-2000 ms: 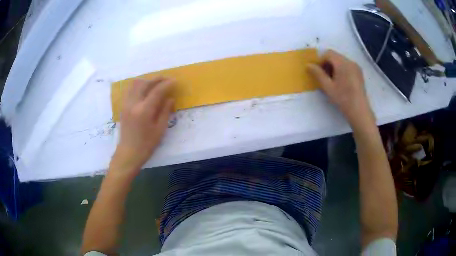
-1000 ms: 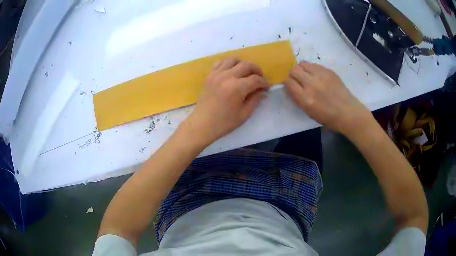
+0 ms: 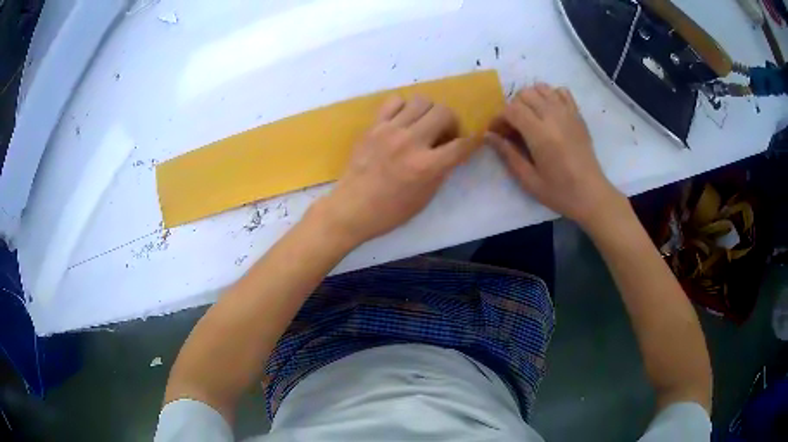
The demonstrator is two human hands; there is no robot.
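Observation:
The mustard-yellow template (image 3: 259, 164) lies flat on the white pressing table, slanting up to the right. My left hand (image 3: 402, 164) rests on its right half with bent fingers, the thumb reaching toward its lower right edge. My right hand (image 3: 549, 151) is at the template's right end, fingers curled, thumb and fingertips close to the corner. Whether it pinches fabric there is hidden by the fingers. White fabric under the template cannot be told from the table.
The dark iron (image 3: 644, 65) with its wooden handle (image 3: 691, 34) lies at the upper right. White strips lie at the far side (image 3: 320, 39) and at left (image 3: 99, 186). A thick white band (image 3: 52, 112) runs along the left edge. A scrap basket (image 3: 713, 233) is below right.
Since two seconds ago, my left hand has moved right along the template. The view has shifted. In the last second, my right hand has risen slightly at the corner and its white edge is no longer visible.

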